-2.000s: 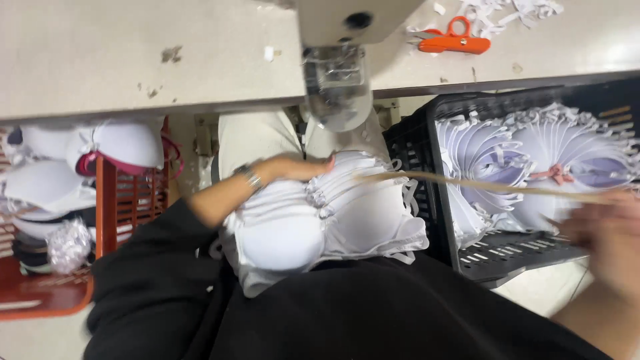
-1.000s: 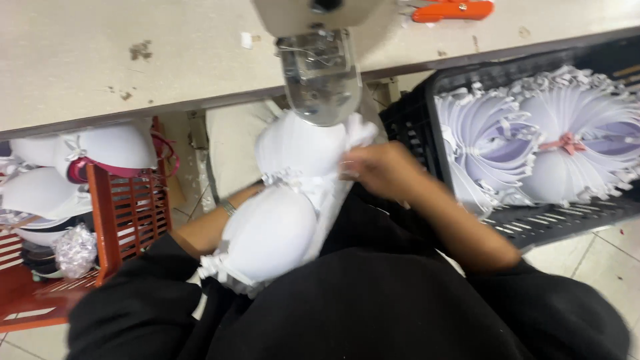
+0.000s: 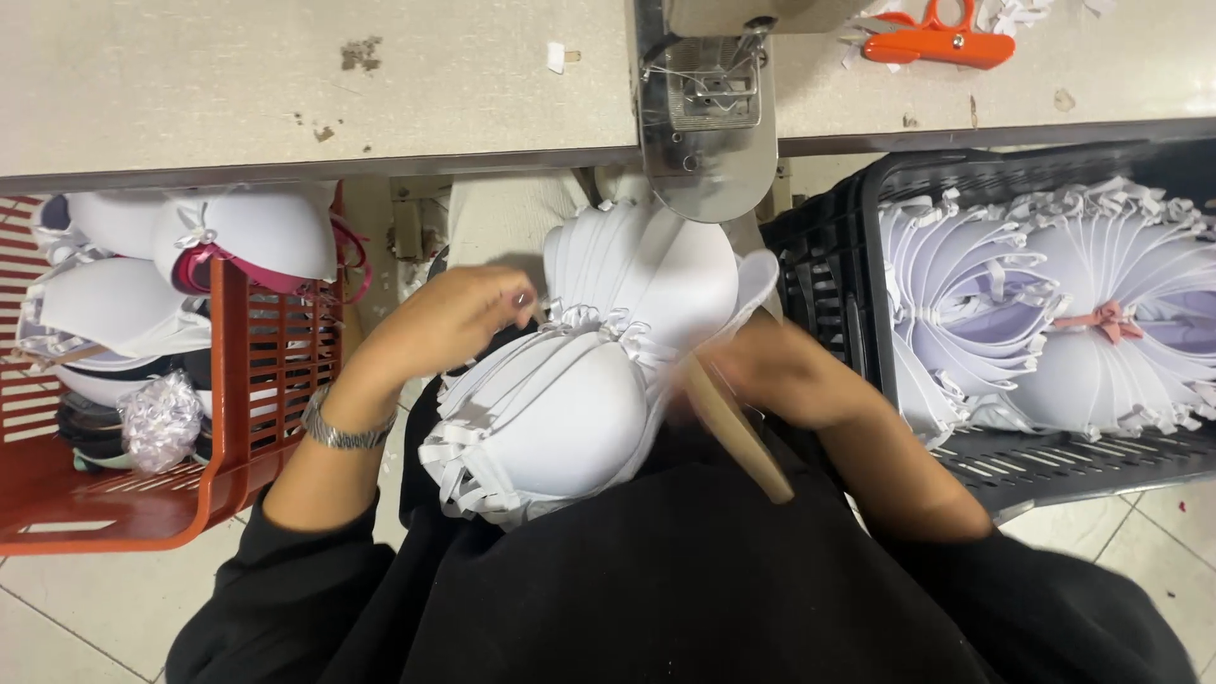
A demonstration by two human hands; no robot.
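Note:
A stack of white molded bras (image 3: 560,418) lies nested on my lap, below the rounded metal bed of a sewing machine (image 3: 708,142). My left hand (image 3: 456,318) is at the left side of the stack, fingers bent near its middle; whether it grips anything there is unclear. At the stack's right side my right hand (image 3: 760,375), blurred by motion, holds a beige fabric strip (image 3: 736,427) whose loose end hangs down toward my black top. The fingertips of the right hand are partly hidden.
A red plastic basket (image 3: 223,399) with bras and a bag of small bows stands at left. The black crate (image 3: 869,285) at right holds bundled white bras, one tied with a pink strip. Orange thread snips (image 3: 940,46) and scraps lie on the worktable (image 3: 494,85).
Two seconds ago my right hand held the strip stretched out to the right, over the black crate; now it is beside the stack. My left hand has moved off the top of the stack to its left side.

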